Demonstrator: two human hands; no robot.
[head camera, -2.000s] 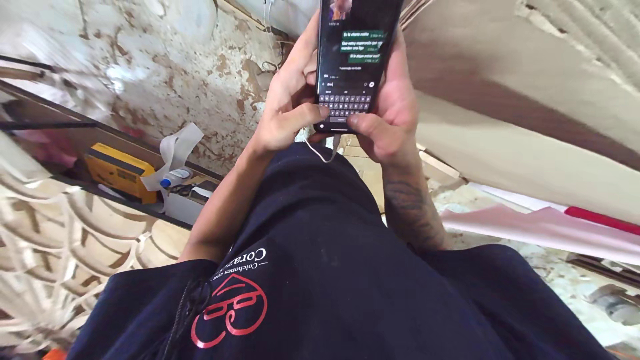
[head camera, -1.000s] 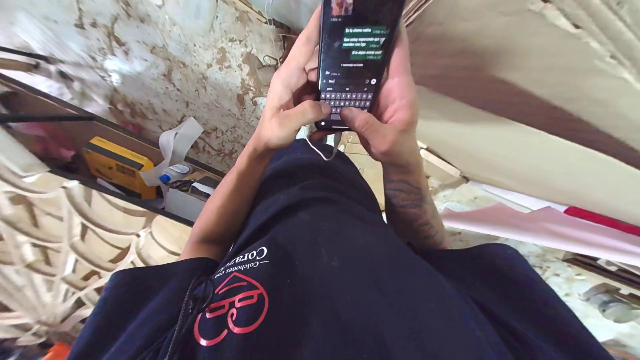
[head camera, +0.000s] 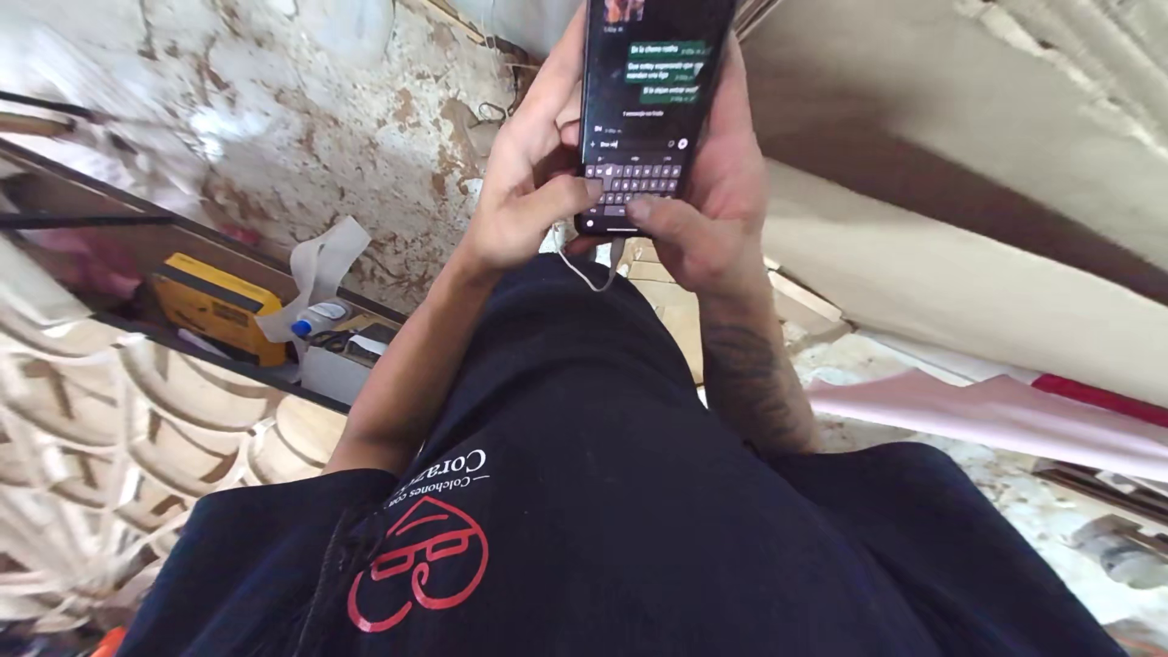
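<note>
A dark smartphone (head camera: 652, 109) stands upright at the top centre of the head view, its lit screen showing message bubbles with writing and an on-screen keyboard. My left hand (head camera: 534, 173) grips its left edge, the thumb over the keyboard's left part. Around the right edge is my right hand (head camera: 716, 192), its thumb at the keyboard's lower middle. A thin white cable (head camera: 589, 278) hangs in a loop below the phone. The phone's top end is out of view. My dark shirt (head camera: 620, 474) with a red printed emblem lies below the hands.
At the left, a long wooden shelf (head camera: 205, 214) holds a yellow box (head camera: 219, 306), a clear bottle with a blue cap (head camera: 319, 318) and a white strip (head camera: 328, 260). Curved wooden pieces (head camera: 182, 438) lie below it. Pale panels (head camera: 958, 246) and pink fabric (head camera: 985, 411) are at the right.
My thumbs have shifted a little over the keyboard, and the short text in the typing line differs. Both hands keep hold of the phone.
</note>
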